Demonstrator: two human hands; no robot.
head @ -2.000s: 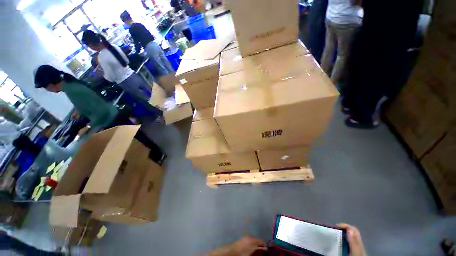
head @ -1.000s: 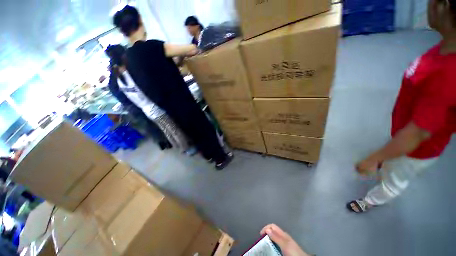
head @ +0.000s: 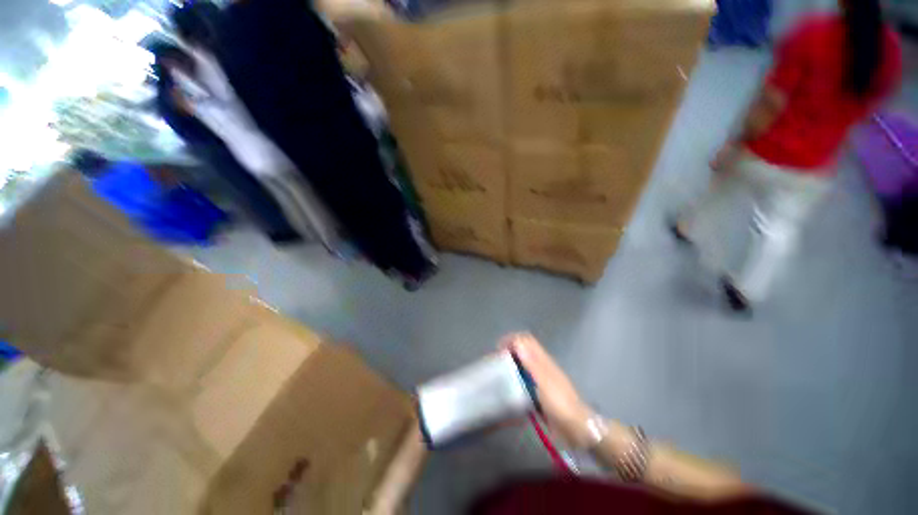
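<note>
A smartphone with a pale, lit screen is held low in front of me, tilted; its screen content is too blurred to read. My right hand grips its right edge, with the forearm coming from the lower right and bands at the wrist. A red strap hangs beside the phone's right side. A blurred tan strip touches the area below the phone's left corner; I cannot tell whether it is my left hand or the pallet edge.
Large brown cartons stand close at lower left. Taller stacked cartons stand ahead. A person in dark clothes stands left of them, another beside. A person in red is at upper right, near a purple item. Blue crates are at left.
The phone and my right hand have come further into view. The stacked cartons sit higher in the picture. The person in red has moved away and turned their back.
</note>
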